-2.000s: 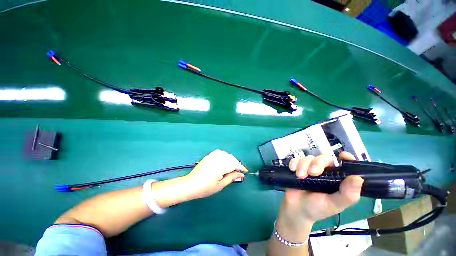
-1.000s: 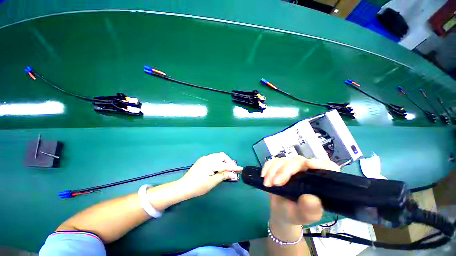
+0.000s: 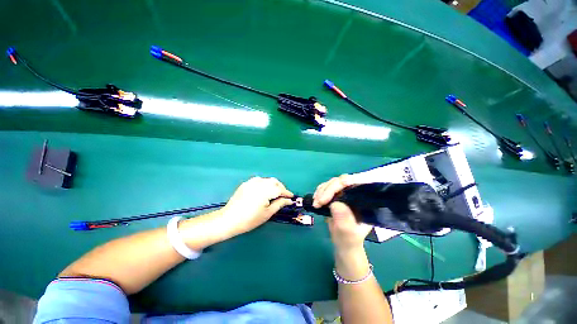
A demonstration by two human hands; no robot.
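My left hand point(image 3: 256, 204) is shut on the connector end of a wire harness point(image 3: 171, 215) lying on the bench. Its blue plug points left, and black connector housings point(image 3: 293, 217) with pale tips show beside my fingers. My right hand point(image 3: 341, 215) is shut on the black electric screwdriver point(image 3: 386, 204), held nearly level. Its nose is at the connector by my left fingertips. The bit and any screw are hidden or too small to tell.
The pale screw feeder point(image 3: 468, 183) stands behind and right of the screwdriver. A dark block point(image 3: 55, 167) with a metal rod is at the left. Several harnesses lie on the conveyor belt point(image 3: 209, 38) at the back. A cardboard box point(image 3: 525, 285) is at the lower right.
The screwdriver has swung more level, and its rear and cord have shifted left from a second ago. Black housings now show below my left fingers. The belt harnesses have shifted left overall.
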